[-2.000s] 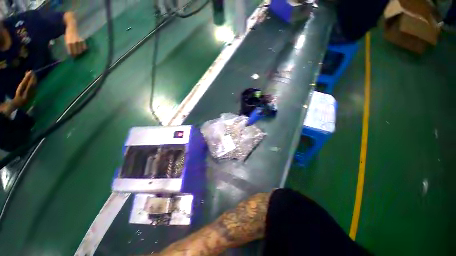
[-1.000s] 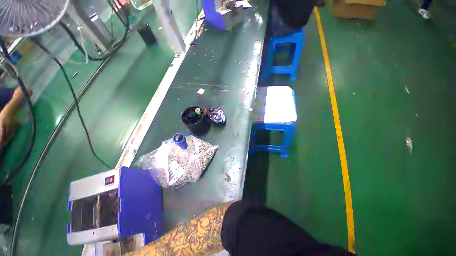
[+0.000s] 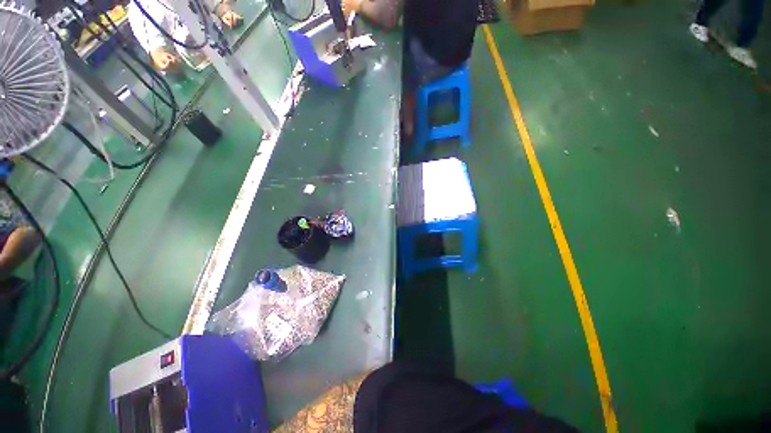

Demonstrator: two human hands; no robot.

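Observation:
The white-and-blue screw feeder [image 3: 221,385] is at the lower left, cut off by the bottom edge, with a small red switch on top. A clear plastic bag of screws [image 3: 292,313] lies behind it on the dark green bench, with a blue piece [image 3: 269,280] on it. A black round housing [image 3: 303,238] stands behind the bag, beside a small part with wires and a silvery round face [image 3: 339,225]. My right forearm, bare and patterned, enters at the bottom centre from a dark sleeve. My right hand is below the picture's edge. My left hand is not in view.
A white rail [image 3: 232,228] separates the bench from the green conveyor [image 3: 152,254]. A fan [image 3: 30,80] and cables hang at the left. Another feeder [image 3: 317,52] and a seated person are at the far end. Blue stools [image 3: 440,245] stand right of the bench. A carton and a walking person's legs are farther back.
The view has swung right and up along the bench. The feeder has slid down-left in the picture and is more cut off. The far feeder and walking legs now show more. My forearm shows less.

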